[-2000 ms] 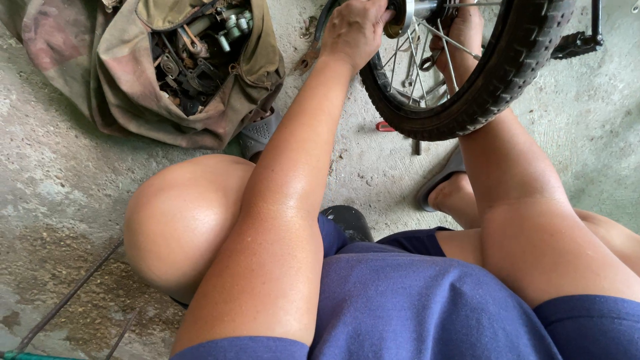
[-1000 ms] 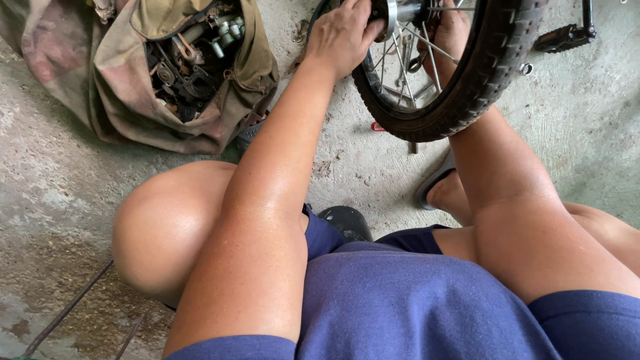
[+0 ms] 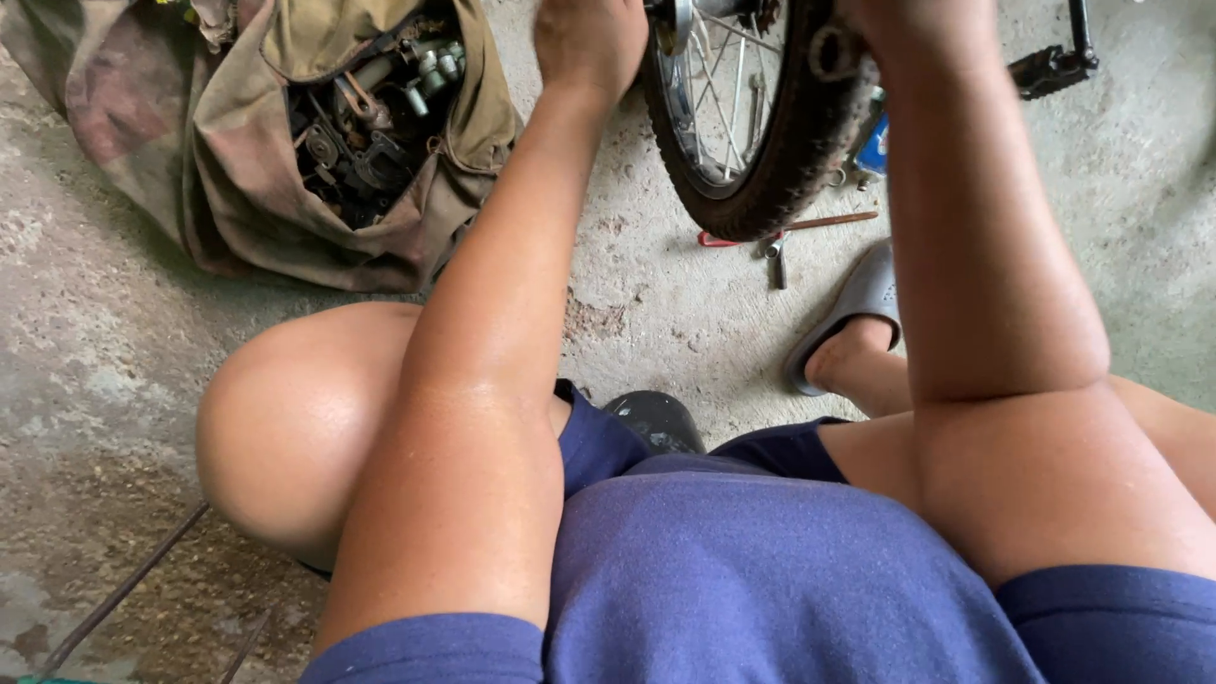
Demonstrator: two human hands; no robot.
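Observation:
A bicycle wheel [image 3: 750,204] with a knobby black tyre and metal spokes is upright at the top centre. My left hand [image 3: 591,43] is at the wheel's left side, beside the hub [image 3: 676,27]; its fingertips are cut off by the frame edge, so its grip is hidden. My right hand [image 3: 926,28] is on the right side of the tyre, partly out of frame and blurred. A ring-ended metal tool, seemingly a wrench [image 3: 833,53], shows at this hand against the tyre, and the fingers around it are hidden.
An open canvas bag [image 3: 237,190] of metal parts lies at the upper left. Beneath the wheel are a red-handled tool [image 3: 717,239], a rusty rod [image 3: 831,220] and a small socket tool [image 3: 779,266]. A blue item [image 3: 872,147] lies by my right forearm, a bicycle pedal [image 3: 1053,71] further right.
My right hand has come out from behind the spokes to the tyre's right side, with the ring-ended tool now showing there. My left hand stays beside the hub.

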